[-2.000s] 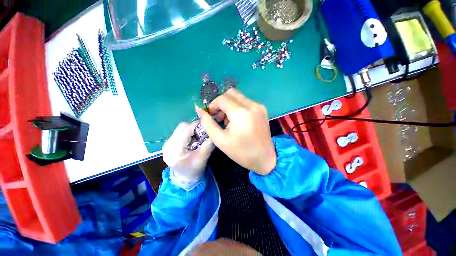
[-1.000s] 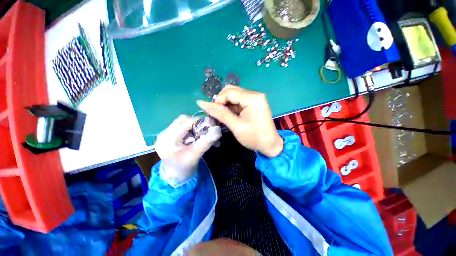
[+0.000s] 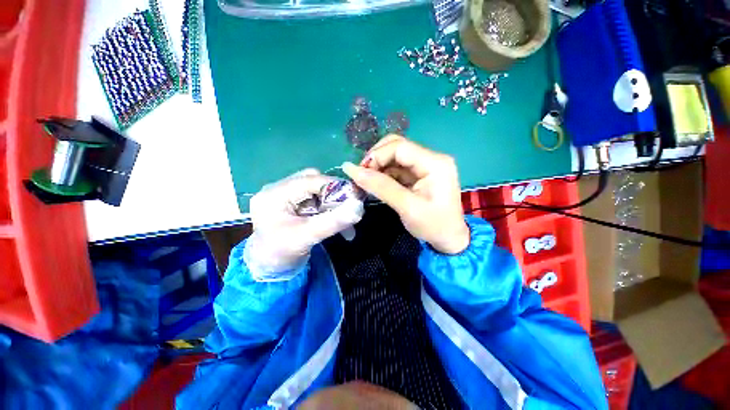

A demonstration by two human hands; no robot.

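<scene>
My left hand, in a thin whitish glove, is closed around a small white housing with dark and reddish bits in it. It is held above the front edge of the green mat. My right hand, bare, meets it from the right. Its thumb and forefinger pinch a tiny piece at the housing, too small to tell. A thin silver wire shows beside the left fingers. Small round dark parts lie on the mat just beyond my hands.
Silver-and-red parts lie near a round pot. A blue soldering station stands right. Red trays and a cardboard box are lower right. A solder reel and striped strips are left.
The view has shifted, so the bench things sit further up in the picture. Both hands stay together at the housing, with the right fingertips now close against the left hand.
</scene>
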